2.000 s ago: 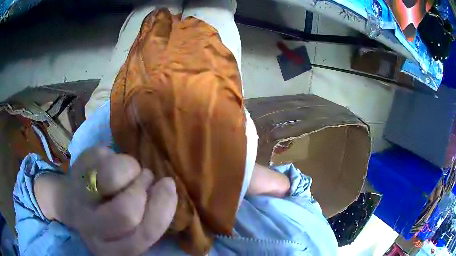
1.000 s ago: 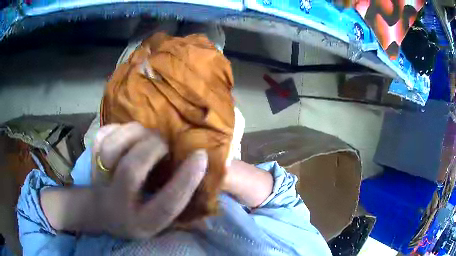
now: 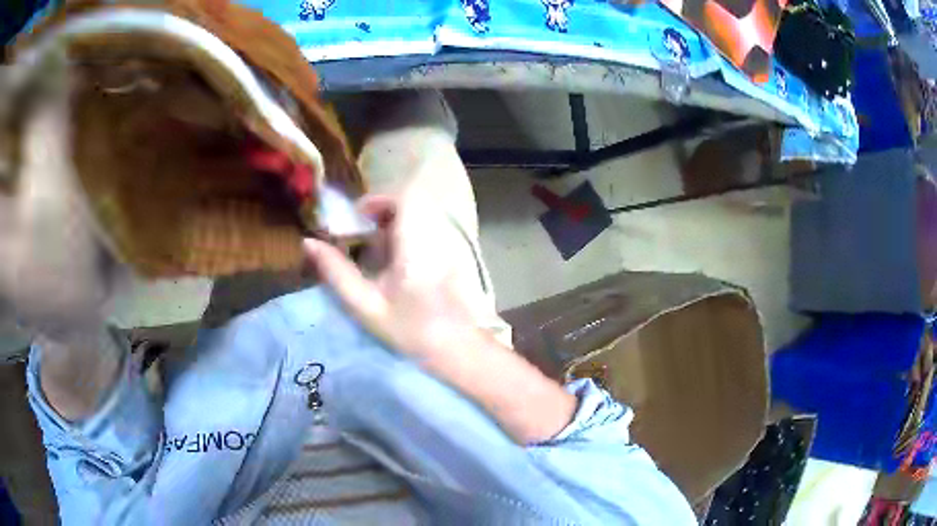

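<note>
The brown fabric piece is held up at the upper left, its opening spread and edged by a curved white strip. A red patch shows inside near the strip's right end; it is too blurred to name. My left hand is blurred at the left edge and holds the piece's left side. My right hand pinches the white end of the edging between thumb and fingers.
A table with blue cartoon-print cloth crosses the top. An orange-red patterned sheet lies on it. An open cardboard box stands at the right, near a dustpan-like tool and a blue bin.
The brown piece has moved from my lap to the upper left and now shows its open, white-edged side. My left hand moved left with it; my right hand came out from behind the fabric.
</note>
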